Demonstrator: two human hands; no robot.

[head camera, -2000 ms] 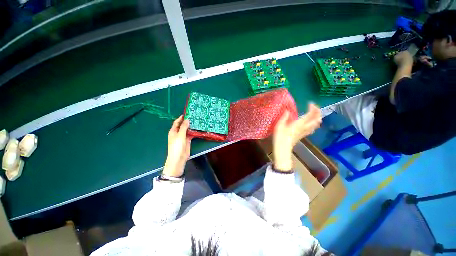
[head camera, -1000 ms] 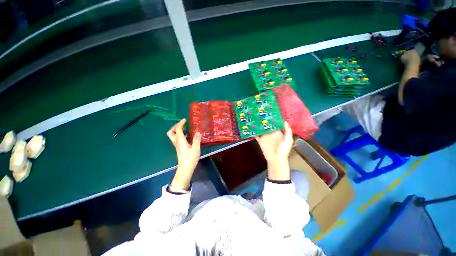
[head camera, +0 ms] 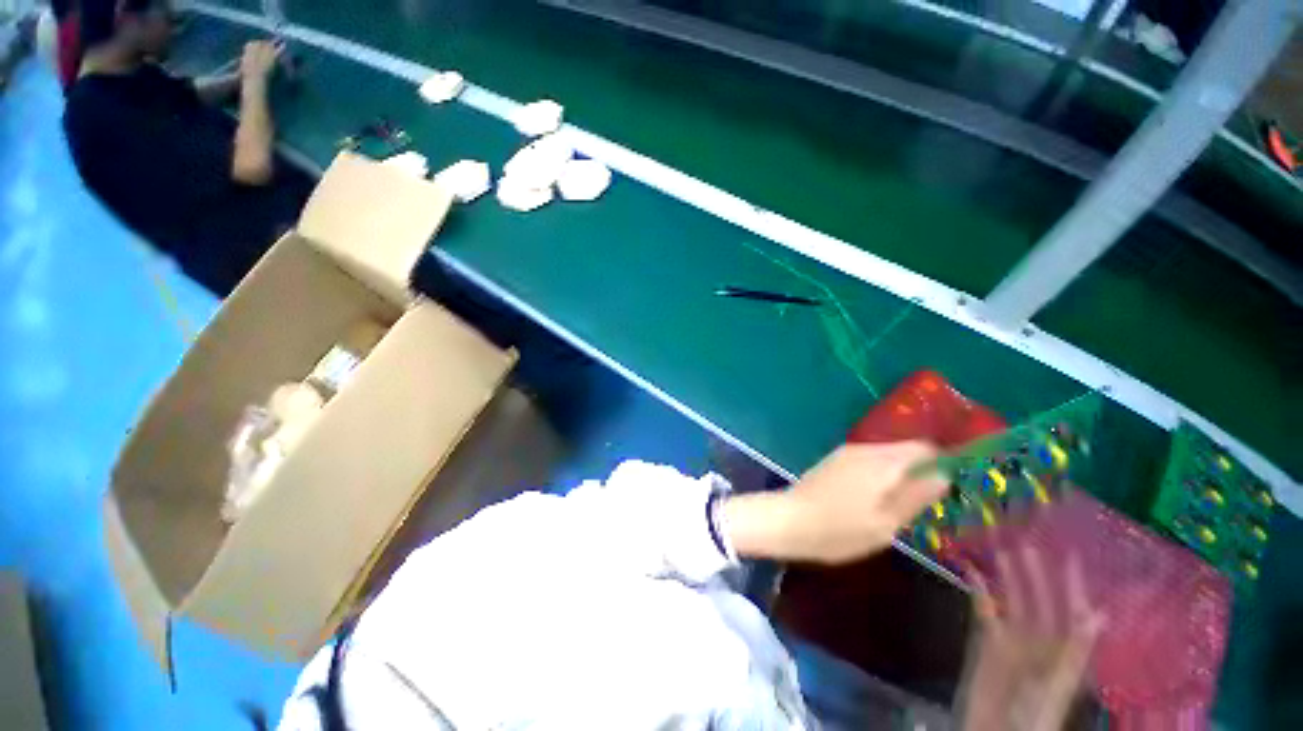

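A green circuit board panel (head camera: 996, 490) with yellow and dark components is tilted over the red bubble bag (head camera: 1165, 600). My left hand (head camera: 857, 500) is at the panel's left edge, with its fingers closed on it. My right hand (head camera: 1032, 628) is blurred, low in the picture, in front of the red bag; its fingers look spread and I see nothing held in them. More red bag (head camera: 929, 410) lies behind the panel. A stack of board panels (head camera: 1217, 500) stands at the right.
Several off-white housings (head camera: 526, 186) lie farther along the bench. A thin black tool (head camera: 769, 297) and green strands (head camera: 846, 343) lie on the green bench top. An open cardboard box (head camera: 375, 479) with pale pieces stands at the left. A person (head camera: 157, 157) sits beyond it.
The view has swung to the left, bringing the cardboard box and another person into view. My left hand has gone from the red bag to the panel, which is now tilted; my right hand is off it.
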